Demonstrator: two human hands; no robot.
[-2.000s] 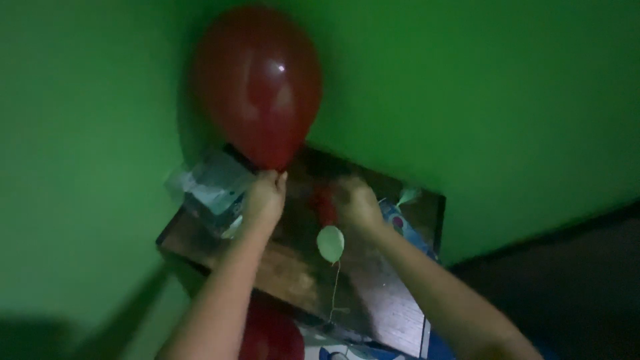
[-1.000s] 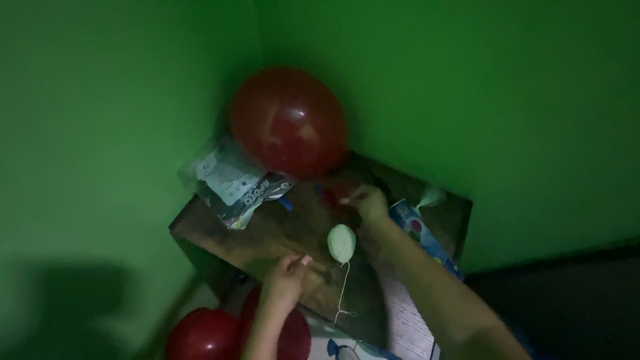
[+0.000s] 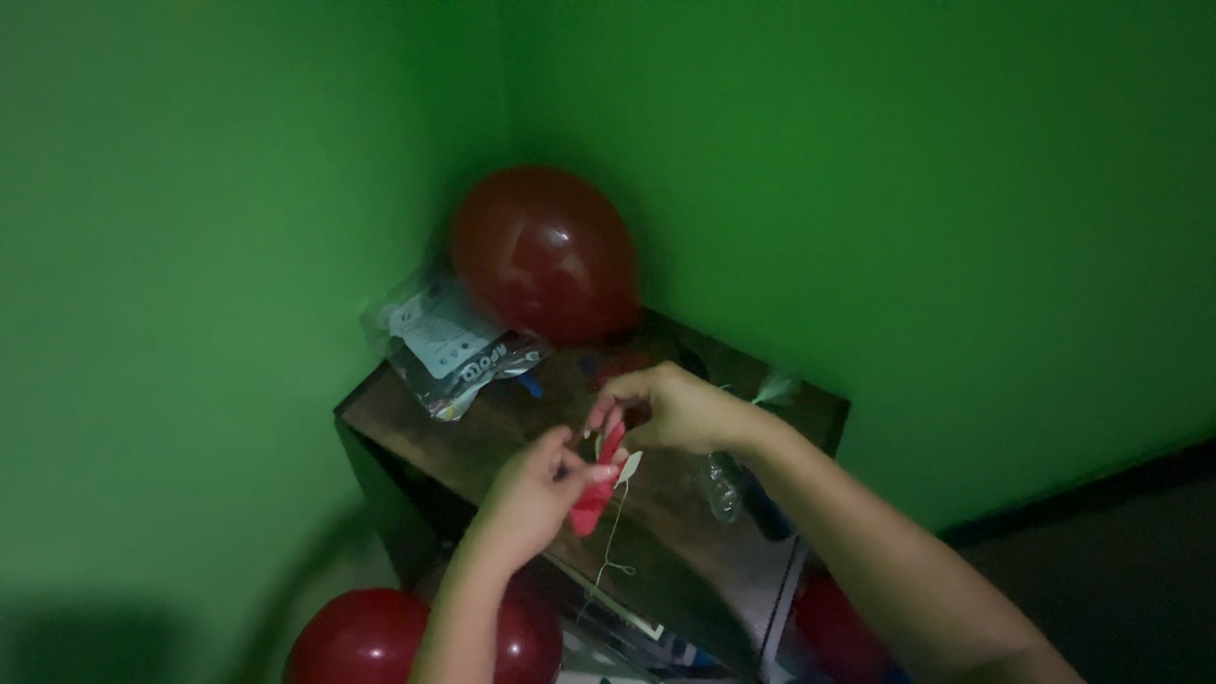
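My left hand [image 3: 541, 494] and my right hand [image 3: 670, 413] meet over the dark wooden table top, both with their fingers on a limp red balloon [image 3: 591, 503]. The left pinches it at its middle, the right at its upper end. Right beside the fingers shows a pale green tag-like piece [image 3: 629, 468], partly hidden, with a thin string [image 3: 613, 541] hanging down from it. An inflated dark red balloon [image 3: 546, 252] rests at the back corner of the table, against the plastic packet.
The table [image 3: 380, 408] stands against green walls. A printed plastic packet [image 3: 446, 347] lies at its back left, a clear plastic wrapper [image 3: 724, 489] under my right forearm. More inflated red balloons [image 3: 356, 636] are below the table at the left; another red one [image 3: 831, 622] is at the lower right.
My left hand, earlier at the neck of the inflated balloon, has let it go and come to the limp red balloon. My right hand has brought that balloon down toward the left.
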